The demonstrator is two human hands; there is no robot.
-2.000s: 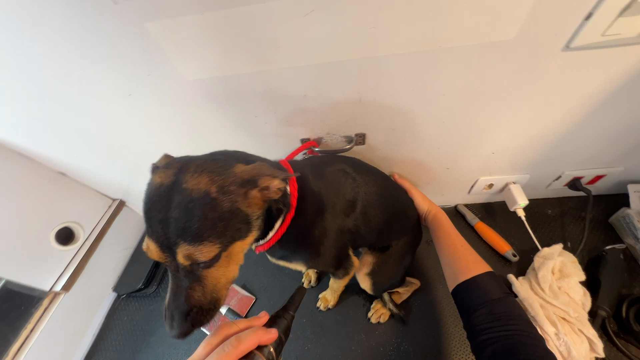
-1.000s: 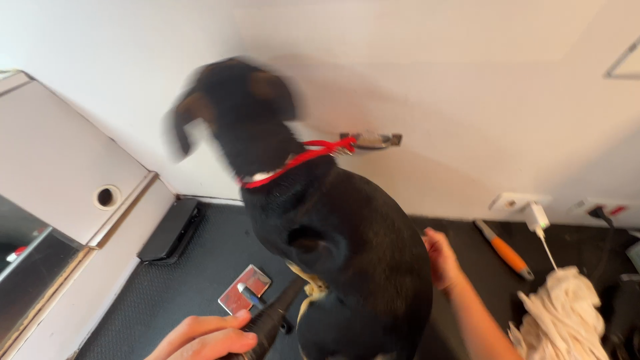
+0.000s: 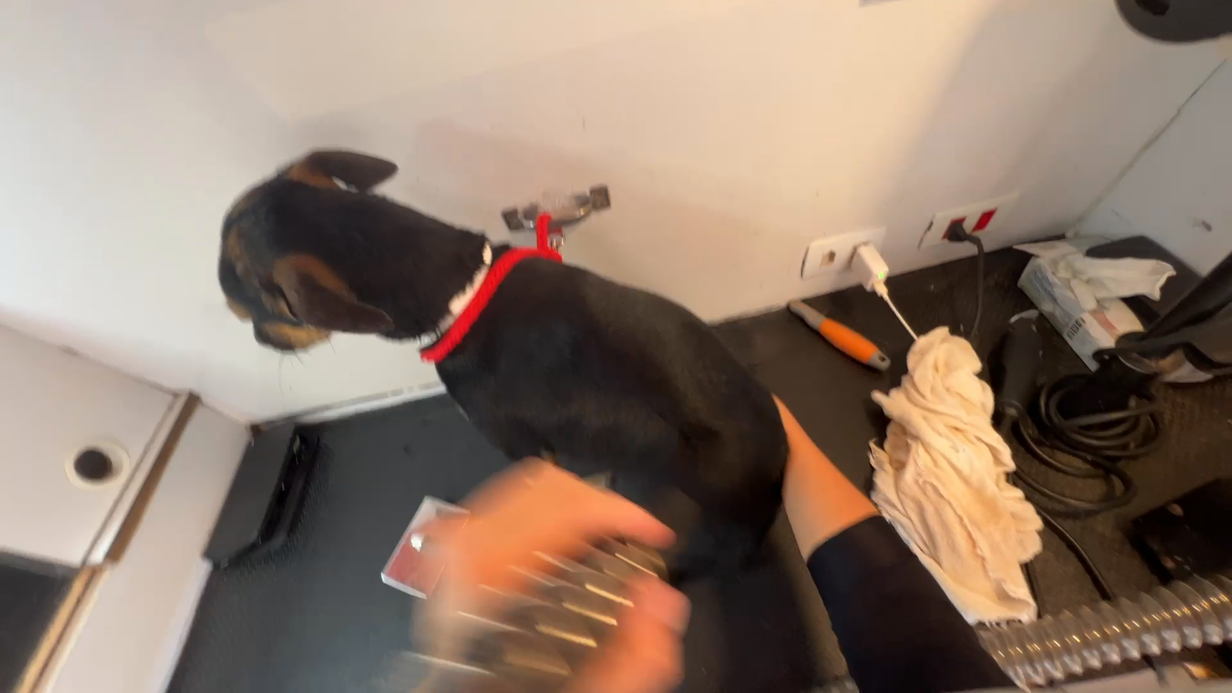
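A black-and-tan dog (image 3: 597, 356) sits by the wall, its head turned to the left. Round its neck is a red rope lead (image 3: 491, 298), tied to a metal wall bracket (image 3: 558, 207); a pale collar lies beside it. My left hand (image 3: 558, 568), blurred, is closed round a ribbed flexible hose (image 3: 568, 616) in front of the dog's chest. My right forearm reaches behind the dog's rump; my right hand is hidden there. A red-and-white flat item (image 3: 423, 549) lies on the black mat left of my left hand.
On the right lie an orange-and-grey handled tool (image 3: 842, 337), a cream cloth (image 3: 953, 472), a coiled black cable (image 3: 1097, 423) and a tissue box (image 3: 1088, 298). A charger (image 3: 871, 268) is plugged into the wall. A black case (image 3: 260, 491) stands at left; a clear ribbed hose (image 3: 1116, 626) crosses lower right.
The dog's head has turned further left. My left hand, earlier at a dark tapered nozzle, is now round the ribbed hose. My right hand has slipped out of sight behind the dog.
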